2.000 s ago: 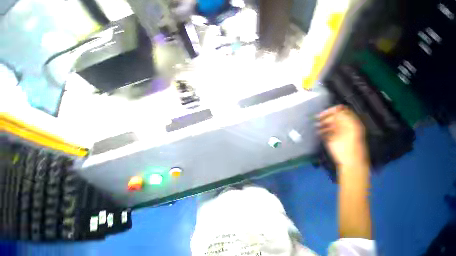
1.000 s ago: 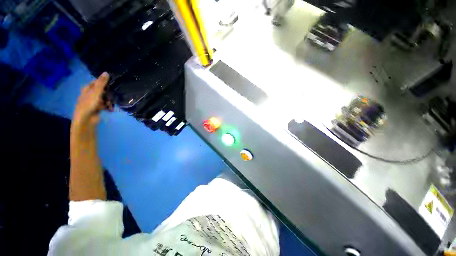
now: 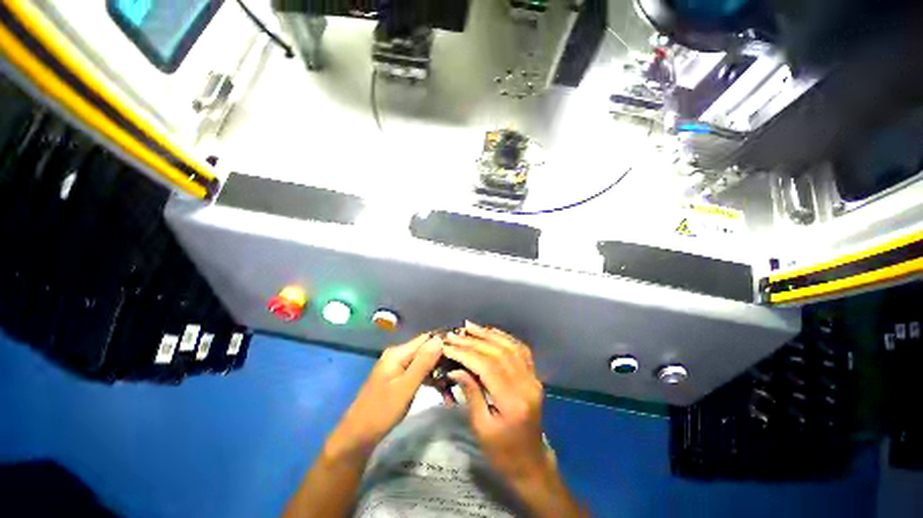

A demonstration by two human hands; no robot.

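Observation:
My left hand (image 3: 392,393) and my right hand (image 3: 498,390) are together in front of the grey machine panel (image 3: 486,304). Their fingers close around a small dark module (image 3: 445,372), mostly hidden by the fingers. Behind the panel, a dark and brassy fixture (image 3: 504,167) stands on the bright machine table (image 3: 425,167).
The panel has a red emergency stop (image 3: 286,304), a lit green button (image 3: 337,312), an orange button (image 3: 385,320) and two round buttons (image 3: 624,364) at right. Black trays are stacked left (image 3: 91,253) and right (image 3: 774,405). Yellow-black posts (image 3: 850,279) flank the opening.
The view has swung from the left trays back to the machine's middle. My left hand has moved from the left tray stack to the front of the panel. My right hand has come into view beside it.

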